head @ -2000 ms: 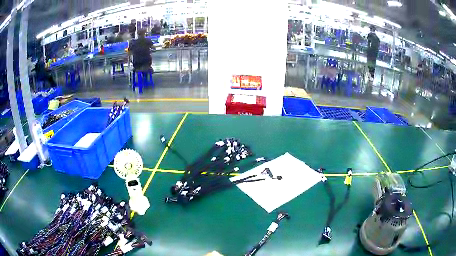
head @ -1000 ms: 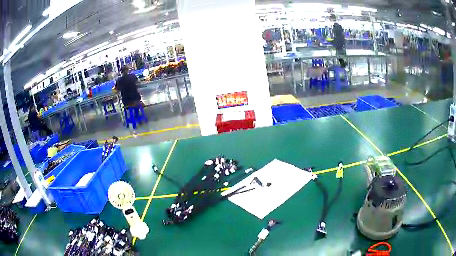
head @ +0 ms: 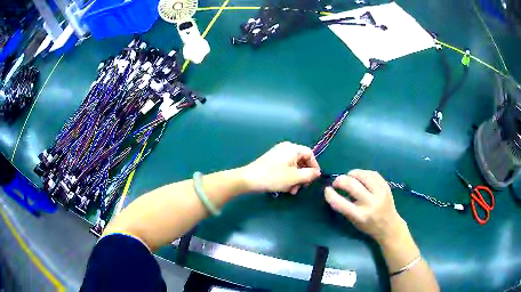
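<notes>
A wire harness [head: 344, 117] of thin multicoloured twisted wires lies mid-table, with a white label and dark connector at its far end. My left hand [head: 285, 168] grips the harness at its near end. My right hand [head: 365, 199] is close on the right, fingers pinched at a dark spot on the wires, touching or nearly touching my left fingertips. A blue-white wire branch [head: 420, 195] runs out right from behind my right hand to a small white connector. Whether tape is between the fingers is hidden.
Untaped harness pile [head: 108, 120] at left. Steel ruler [head: 257, 261] with black tape strips at the near edge. Scissors [head: 481, 204] at right. Drawing sheet [head: 380, 43], black harness bundle [head: 257, 28], handheld fan [head: 194, 43], blue bin [head: 120, 17], black sample harness [head: 437, 121], grey machine [head: 494, 154].
The view has tilted down towards the near bench. Both hands, the steel ruler and the whole scissors now show. The harness is now seen held between the hands.
</notes>
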